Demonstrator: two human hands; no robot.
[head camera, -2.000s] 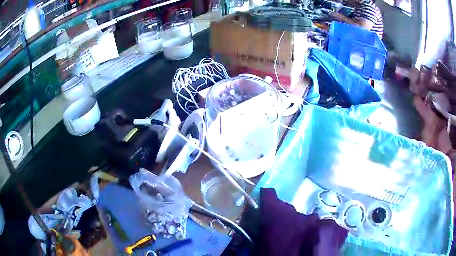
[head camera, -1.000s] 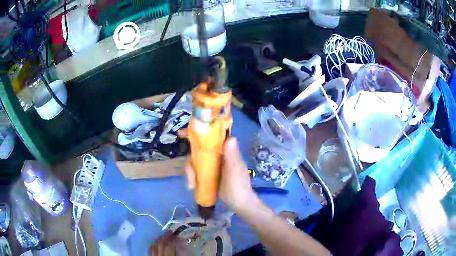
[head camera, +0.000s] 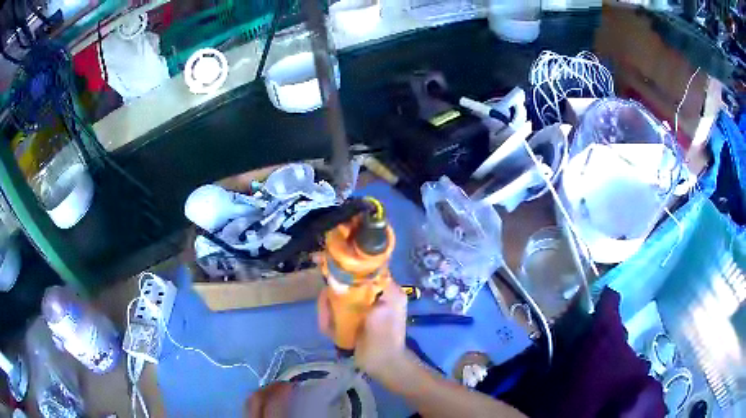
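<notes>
The orange electric screwdriver (head camera: 356, 273) hangs bit-down in front of me, with a black cord at its top. My right hand (head camera: 383, 331) is wrapped around its lower body. The round white base housing (head camera: 327, 385) lies below it at the bottom edge of the picture, over the blue mat (head camera: 221, 326). The screwdriver's bit is hidden, so I cannot tell if it touches the housing. My left hand (head camera: 274, 400) is at the housing's left side, small and blurred at the picture's edge, seemingly holding it.
A cardboard box of white parts (head camera: 262, 294) stands behind the mat. A power strip (head camera: 154, 306) and clear bottle (head camera: 82, 335) are left. A parts bag (head camera: 462, 237), blue-handled cutters (head camera: 442, 319), a clear tub (head camera: 626, 188) and a turquoise-lined crate (head camera: 691, 286) are right.
The view swung left from the crate to the mat, and the screwdriver came into view in my right hand. Since the last earlier frame, the screwdriver has lowered and tilted, its top now toward me.
</notes>
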